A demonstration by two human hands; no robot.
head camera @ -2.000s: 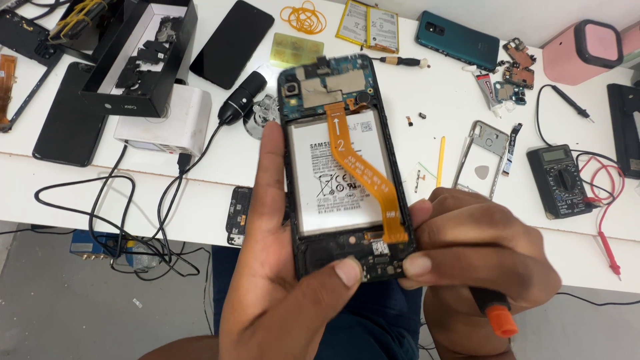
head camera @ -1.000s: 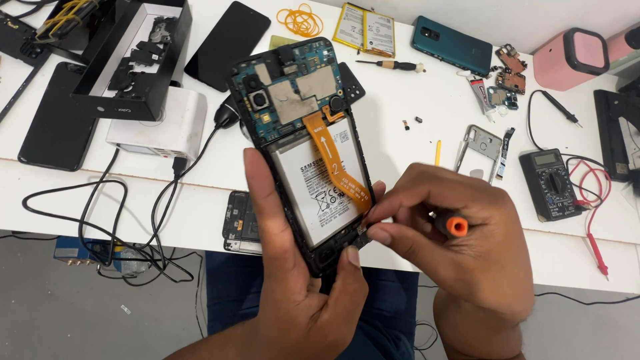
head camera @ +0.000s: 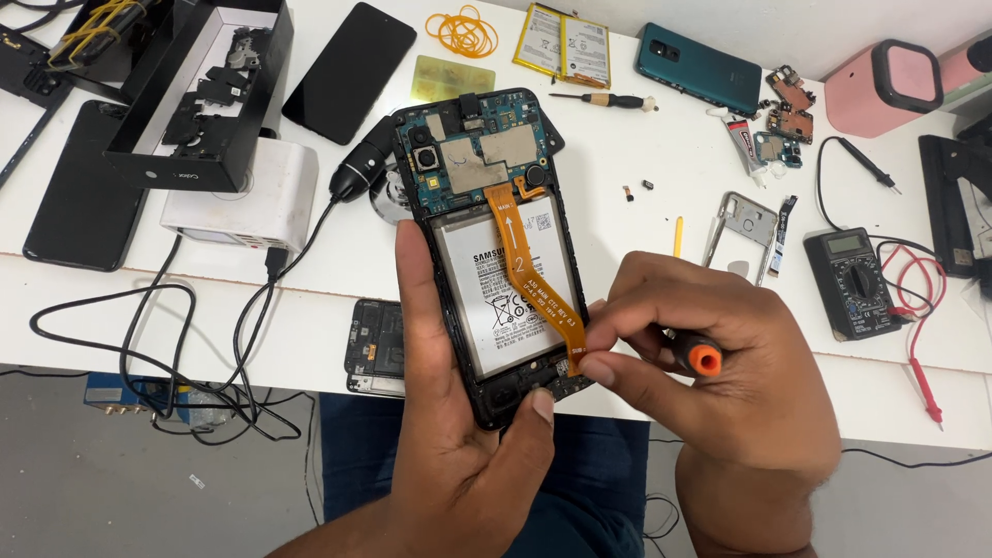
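My left hand (head camera: 465, 434) grips an opened Samsung smartphone (head camera: 443, 310) from below and along its left edge, thumb at the bottom. Across its white battery (head camera: 473, 310) runs an orange flex cable (head camera: 521, 267), from the blue-green main board (head camera: 511, 112) down to the bottom board. My right hand (head camera: 705, 364) pinches the lower end of this cable between thumb and index finger. A screwdriver with an orange-ended handle (head camera: 701, 355) is also tucked within the fingers of that hand, its tip hidden.
Behind the phone lie a second screwdriver (head camera: 608, 101), a teal phone (head camera: 697, 70) and batteries (head camera: 585, 50). A multimeter (head camera: 851, 283) is at right. To the left stand a black box of parts (head camera: 186, 169) and a white device with cables (head camera: 240, 194). Another opened phone (head camera: 374, 341) lies near the table edge.
The phone has turned more upright since one second ago. My right hand, at the phone's bottom corner two seconds ago, now pinches the cable's lower end.
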